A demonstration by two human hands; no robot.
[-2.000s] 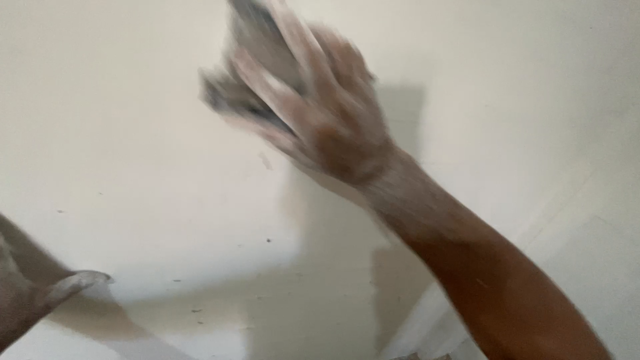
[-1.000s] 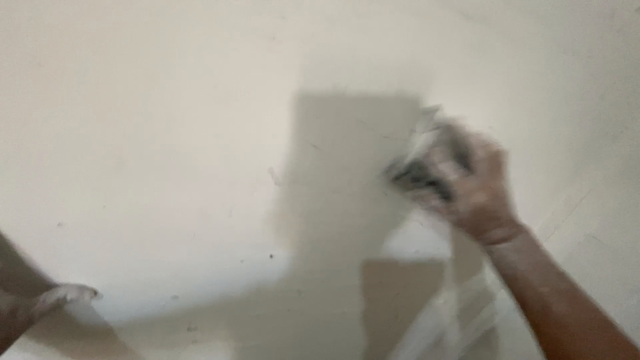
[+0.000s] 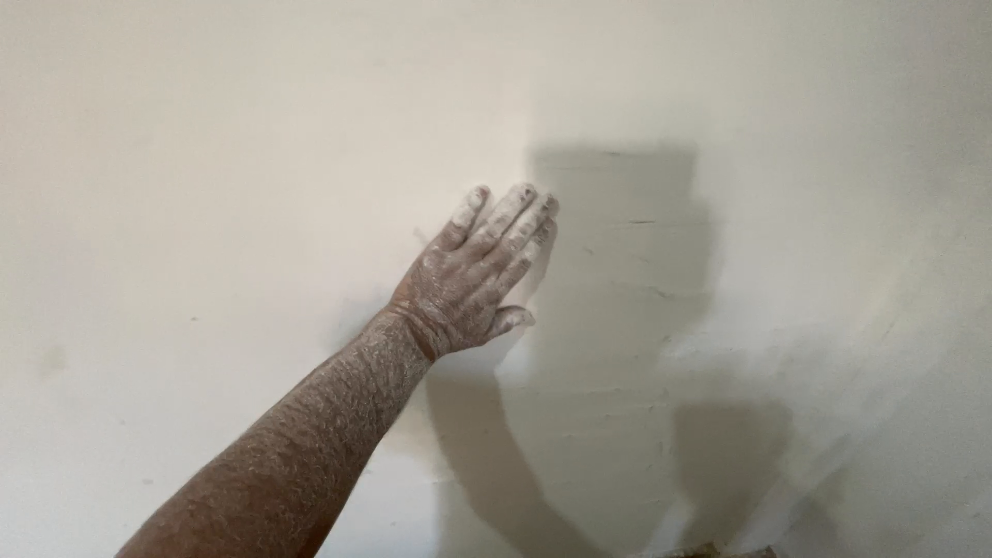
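My left hand (image 3: pixel 480 267), coated in white dust, lies flat against a pale plastered wall (image 3: pixel 271 155) near the middle of the head view. Its fingers point up and right, the thumb stands apart below them, and nothing is held in it. Dust also covers the forearm, which reaches in from the lower left. Small marks and fine ridges show on the wall to the right of the fingertips. My right hand is out of view, and so is the dark pad or block it held earlier.
Shadows of the arm and of squarish shapes fall on the wall right of the hand. Whitish streaks run diagonally at the lower right. At the bottom edge, a small brownish object (image 3: pixel 701 550) shows only in part; I cannot tell what it is.
My right hand, which moved a greyish pad or block down and right across the wall, has left the view. My left hand has come from the lower left edge to the middle of the wall.
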